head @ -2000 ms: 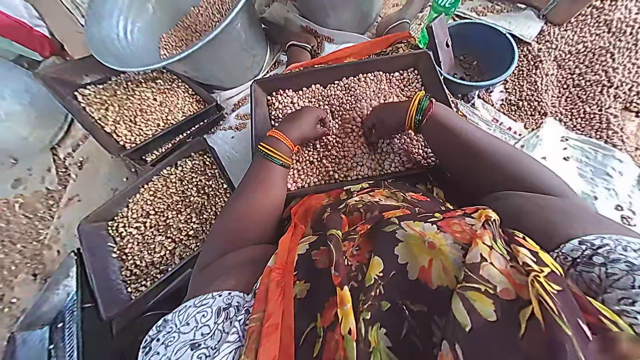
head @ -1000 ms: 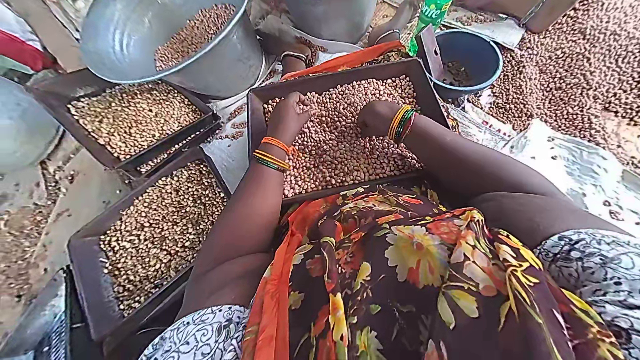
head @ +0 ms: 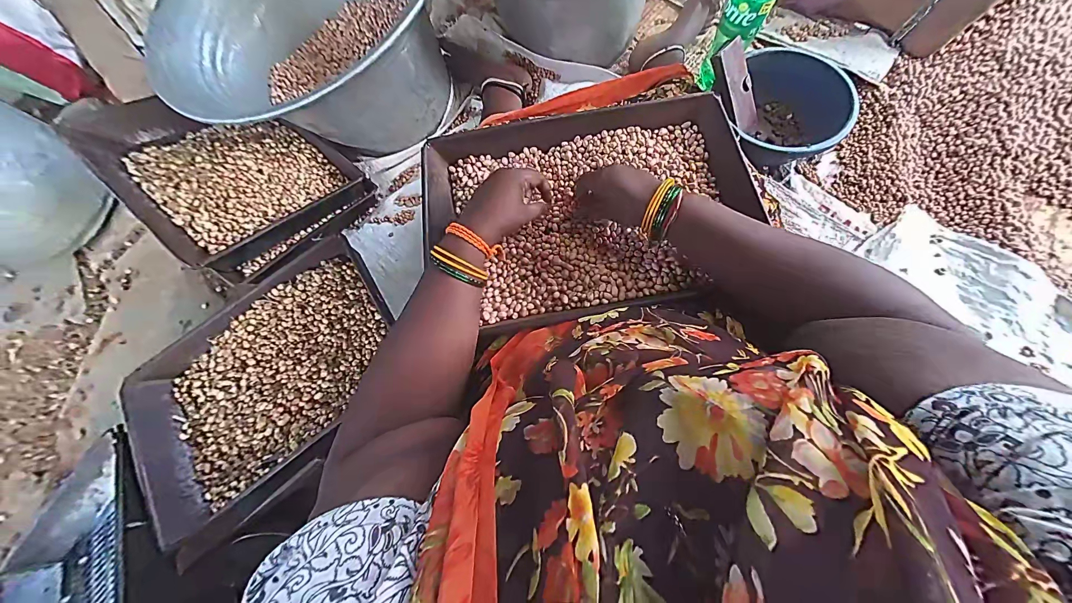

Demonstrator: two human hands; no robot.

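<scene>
A dark rectangular tray [head: 737,167] lies in front of me, filled with a layer of pinkish-brown nuts or seeds [head: 578,268]. Over its left half is my left hand [head: 509,201], fingers curled; whether a nut is between them cannot be told. My right hand [head: 615,194] touches the nuts near the tray's middle, its fingertips pointing down and partly hidden. The two hands are close together but apart. Bangles circle both wrists.
Two more dark trays, at the upper left [head: 180,230] and lower left [head: 151,435], hold paler nuts. Beyond are a large metal tub [head: 377,92], a dark blue basin [head: 837,126] and a green plastic bottle [head: 737,33]. A big heap of nuts [head: 963,126] spreads at the right.
My left hand has moved right, from near the tray's left edge toward my right hand. My right hand remains over the nuts.
</scene>
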